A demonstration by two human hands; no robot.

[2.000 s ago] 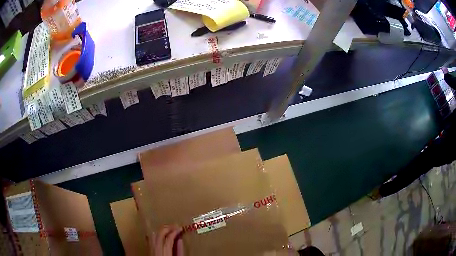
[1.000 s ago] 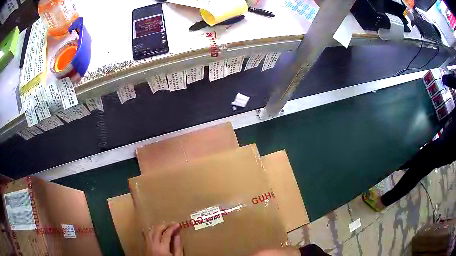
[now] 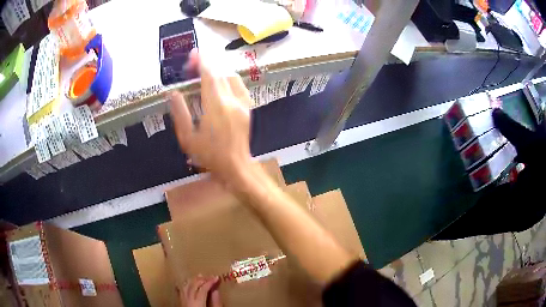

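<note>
A large brown carton (image 3: 215, 240) with red-print tape and a small white label lies in front of me on the green-topped bench, its flaps spread at the sides and back. My left hand (image 3: 200, 291) rests on the carton's near part, cut off by the bottom edge. My right hand (image 3: 215, 117) is raised over the shelf edge, fingers apart and slightly blurred, with nothing visible in it. Its fingertips overlap the lit smartphone (image 3: 178, 51) in view; I cannot tell whether they touch it.
The white shelf (image 3: 135, 42) holds a blue tape dispenser (image 3: 103, 72), an orange bottle (image 3: 72, 27) and a yellow sheet (image 3: 266, 23). A metal post (image 3: 359, 78) stands beyond the carton. A labelled carton (image 3: 78, 258) is at left. Another person at right handles product boxes (image 3: 479, 141).
My right hand has come up from the bottom and reached to the phone. My left hand stays on the carton. The other person has brought the product boxes closer. The white scrap on the belt is gone from view.
</note>
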